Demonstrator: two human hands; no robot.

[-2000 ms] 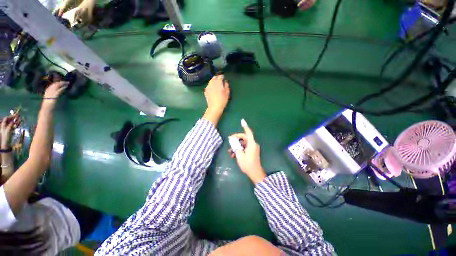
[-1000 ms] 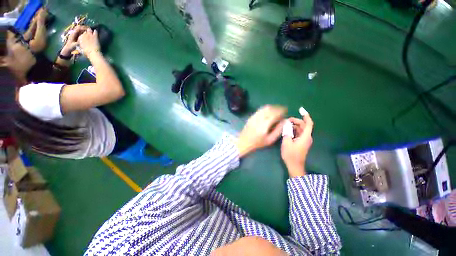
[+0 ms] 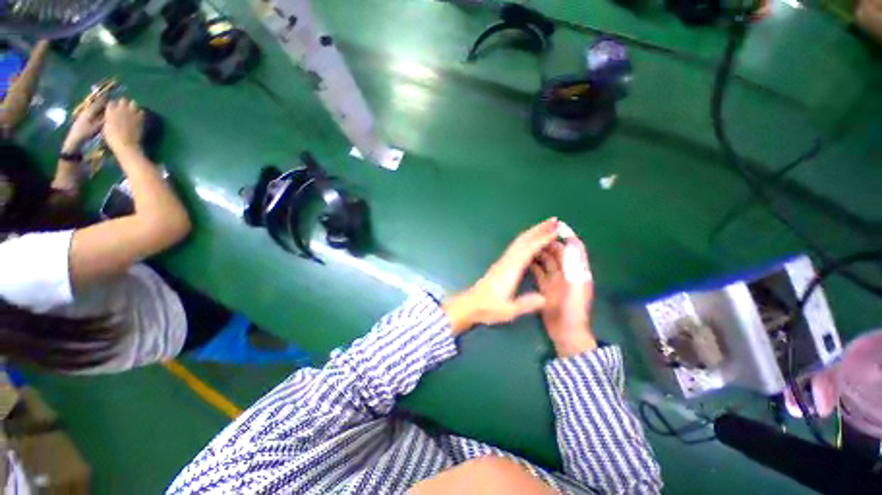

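My left hand (image 3: 498, 290) and my right hand (image 3: 569, 290) meet over the green bench (image 3: 464, 208), palms turned in, fingertips touching. White coverings show on my right-hand fingers. No part is visible between the hands; the space between the palms is hidden. The left fingers lie over the right fingers. Black curved headbands (image 3: 302, 208) lie in a small pile left of my hands. A round ribbed black unit (image 3: 573, 111) sits beyond them, and a small white scrap (image 3: 607, 181) lies nearer.
A screw feeder (image 3: 740, 324) stands at right beside a pink fan (image 3: 856, 382) and a black screwdriver (image 3: 793, 450). Black cables (image 3: 720, 106) hang at upper right. A white slotted upright (image 3: 334, 82) rises beyond the headbands. A co-worker's arm (image 3: 145, 208) is at left.
My left hand has come back from the ribbed unit to my right hand, and the fingers now touch. The view has swung, and a dark piece beside the headbands now shows.
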